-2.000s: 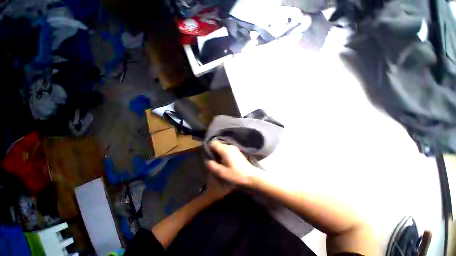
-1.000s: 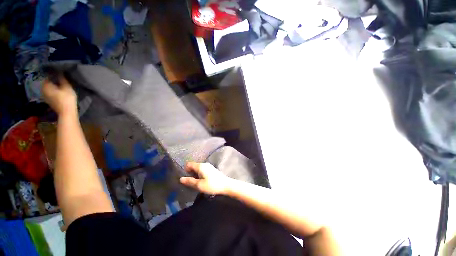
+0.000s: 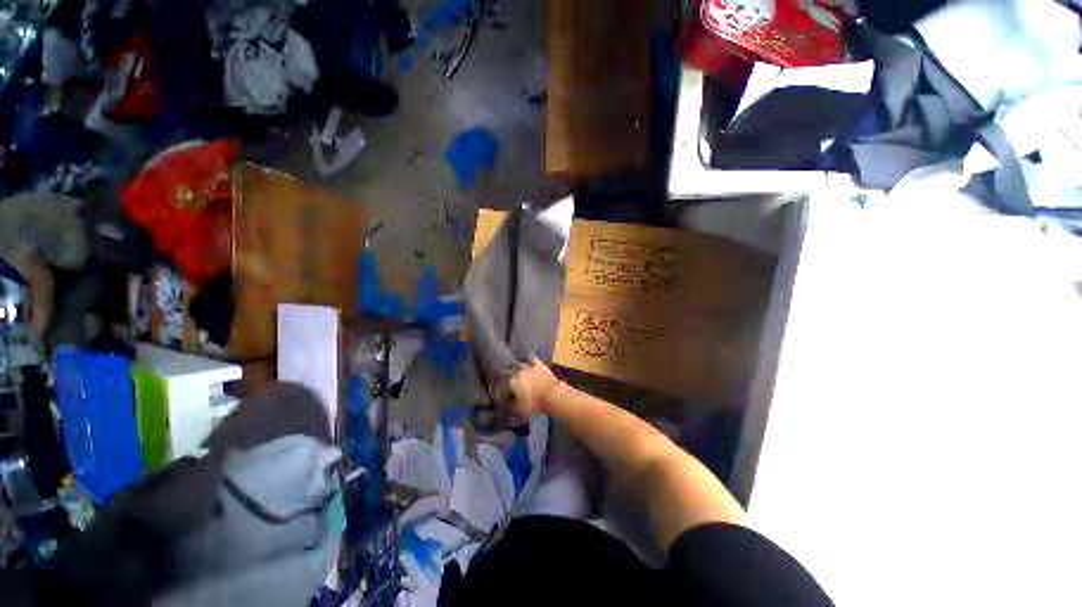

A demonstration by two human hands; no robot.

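Observation:
My right hand [image 3: 530,389] reaches in from the lower right and is closed on the lower end of a grey garment piece [image 3: 498,291]. The piece is narrow, folded and creased. It stretches up and away from the hand, in front of a cardboard box, off the left side of the table [image 3: 914,403]. Its upper end shows a small pale corner. My left hand is not in view.
The printed cardboard box [image 3: 641,296] lies beside the table. Offcuts [image 3: 937,107] and a red item [image 3: 777,30] are at upper right. Blurred grey cloth [image 3: 273,522] is at lower left, near blue [image 3: 97,415] and white items. Scraps [image 3: 475,480] lie below my hand.
The view has swung left. The grey piece, stretched between both hands one second earlier, is now in my right hand only. My left hand has left the picture; the iron is out of view.

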